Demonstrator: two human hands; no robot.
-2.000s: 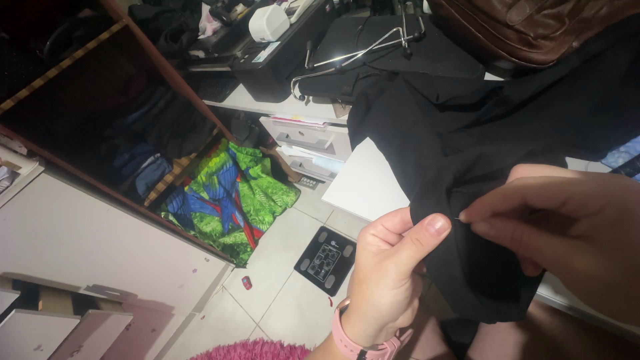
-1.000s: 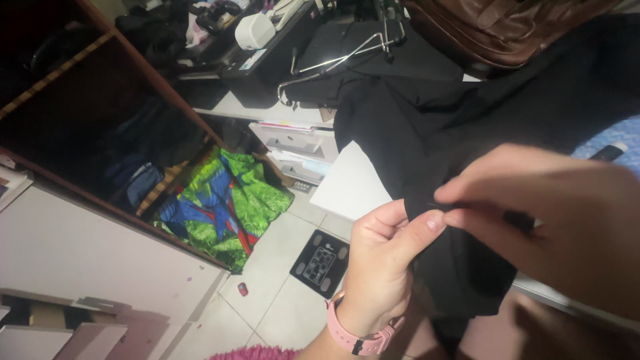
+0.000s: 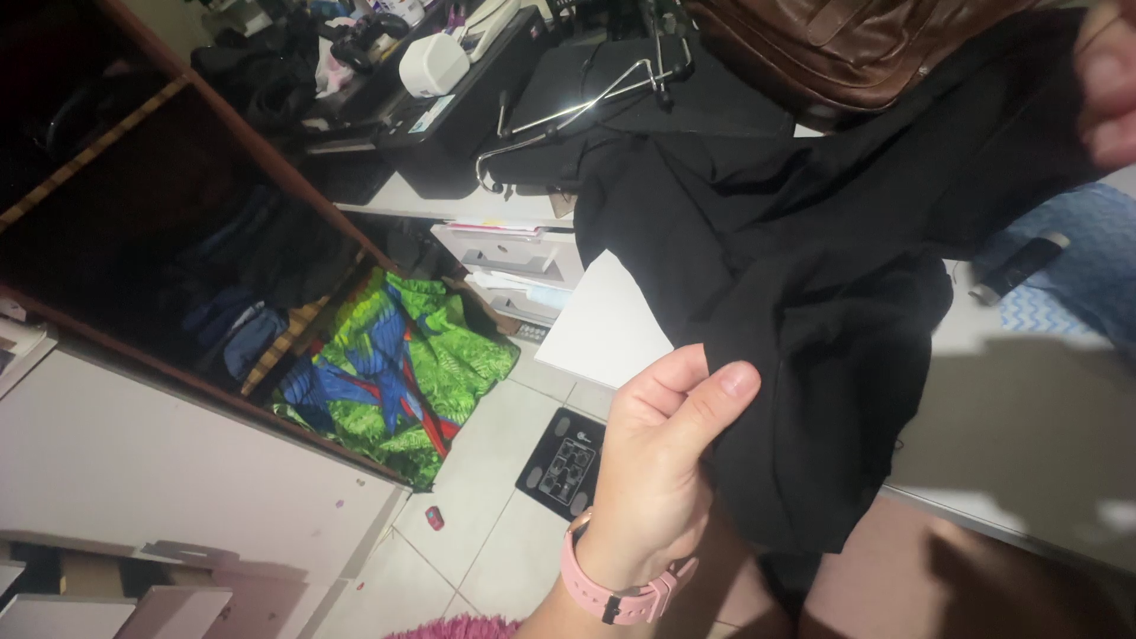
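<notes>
A black cloth (image 3: 825, 231) hangs in loose folds across the middle and right of the view. My left hand (image 3: 666, 435), with a pink watch strap on its wrist, pinches the cloth's edge between thumb and fingers. At the upper right edge of the view is part of my right hand (image 3: 1105, 89), blurred and cut off, next to the cloth's far end; whether it grips the cloth or a fine thread cannot be told. A black spool of thread (image 3: 1021, 268) lies at the right on a blue and white zigzag-patterned cloth (image 3: 1065, 293).
A white desk (image 3: 1021, 408) bears a brown leather bag (image 3: 825, 53), a metal wire stand (image 3: 577, 111) and a black printer (image 3: 444, 133). Drawers (image 3: 515, 257) sit below. On the tiled floor are a black scale (image 3: 564, 461) and a small red object (image 3: 434, 517). Bright green patterned fabric (image 3: 399, 364) hangs from the shelves.
My right hand has moved from beside my left thumb to the upper right edge of the view. My left hand still pinches the black cloth. The thread spool now shows more fully.
</notes>
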